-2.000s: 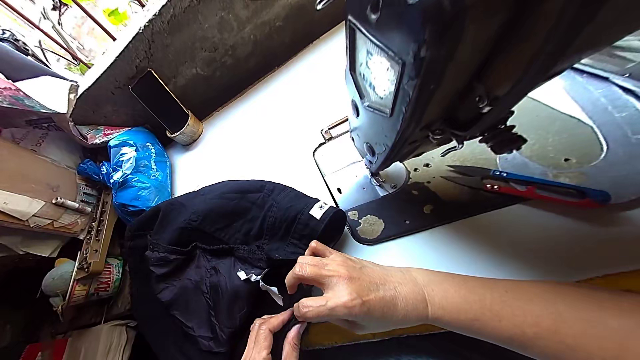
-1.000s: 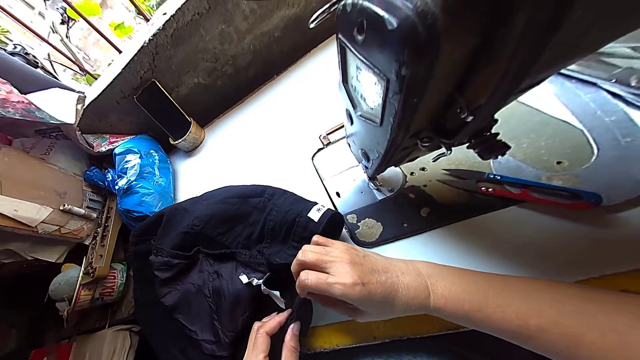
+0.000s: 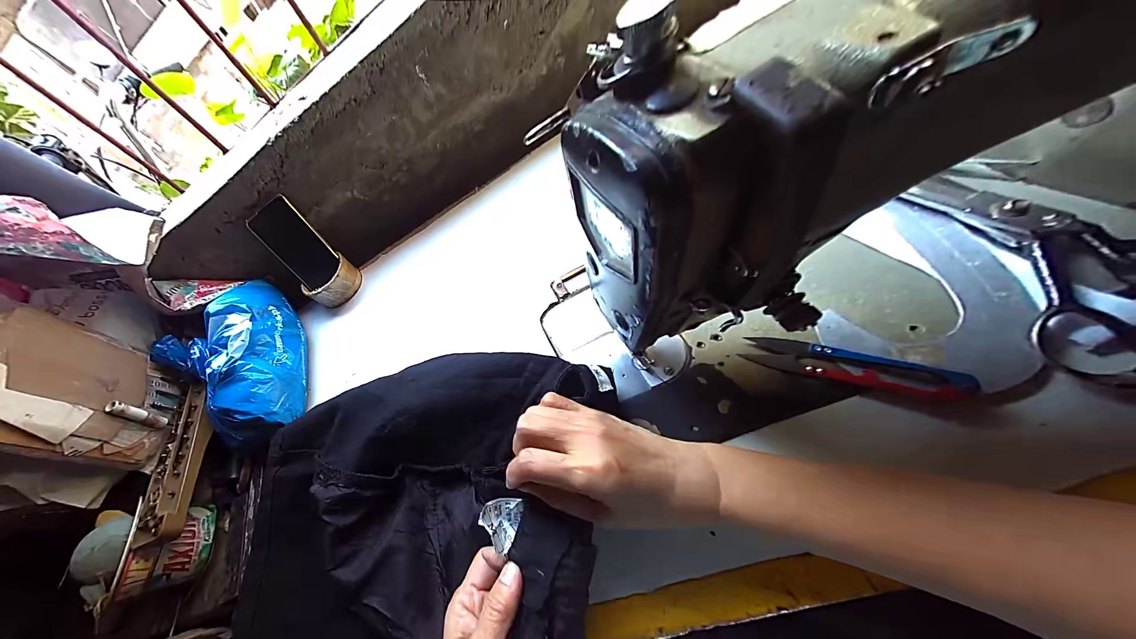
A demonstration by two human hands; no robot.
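Observation:
A black cloth garment (image 3: 399,444) lies bunched over the near edge of the white table, its top part reaching the bed of a sewing machine (image 3: 692,195). A small white label (image 3: 602,378) sits at its upper corner. My right hand (image 3: 595,461) grips the black fabric just below that label, fingers curled. Lower down, my left hand (image 3: 485,596) pinches the garment between thumb and finger, at the foot of a crumpled whitish tag (image 3: 501,524). Thread snips (image 3: 861,368) with blue and red handles rest on the machine bed, right of the needle area.
A blue plastic bag (image 3: 255,359) and a phone (image 3: 293,241) in a round holder (image 3: 334,282) stand at the table's left side. Cardboard (image 3: 71,382) and a perforated metal bar (image 3: 173,466) are farther left. A concrete wall (image 3: 399,115) runs behind the table (image 3: 461,257).
The garment has shifted up against the machine bed, covering part of it. My right hand has moved up with the fabric. The whitish tag stands more exposed above my left hand.

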